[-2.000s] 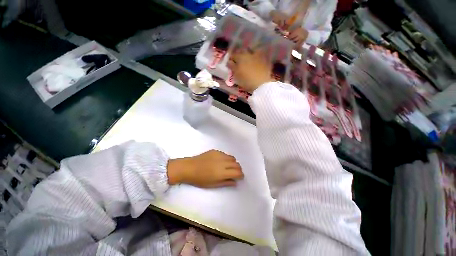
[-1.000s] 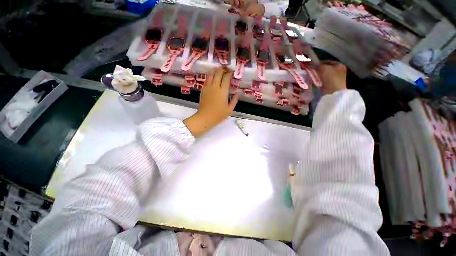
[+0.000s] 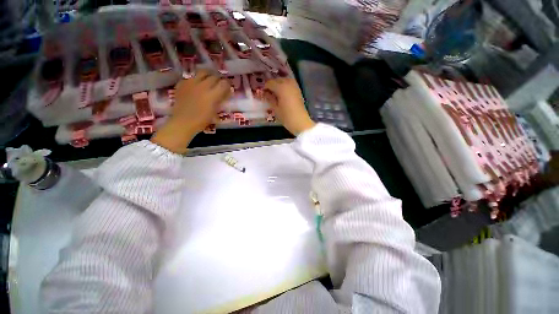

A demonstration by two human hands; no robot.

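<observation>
Pink smartwatches (image 3: 153, 52) with dark faces lie in rows in a pale tray (image 3: 46, 111) beyond the white mat. Another layer with pink straps and buckles shows beneath its near edge. My left hand (image 3: 199, 104) is at the tray's near edge, fingers bent over the strap ends. My right hand (image 3: 285, 101) is at the same edge, further right, fingers among pink straps. Both hands' fingertips are partly hidden and blurred, so I cannot tell whether they grip a watch or the tray.
A small white stick (image 3: 233, 163) lies at the mat's far edge. A green-handled tool (image 3: 319, 225) lies beside my right sleeve. A bottle with white cloth on top (image 3: 43, 172) stands at left. More watch-filled trays (image 3: 423, 147) stand at right, beyond a dark grey panel (image 3: 323, 92).
The view has swung right. My right hand has moved from the tray's right end to its near edge, closer to my left hand. The upper tray's near edge appears shifted against the layer below.
</observation>
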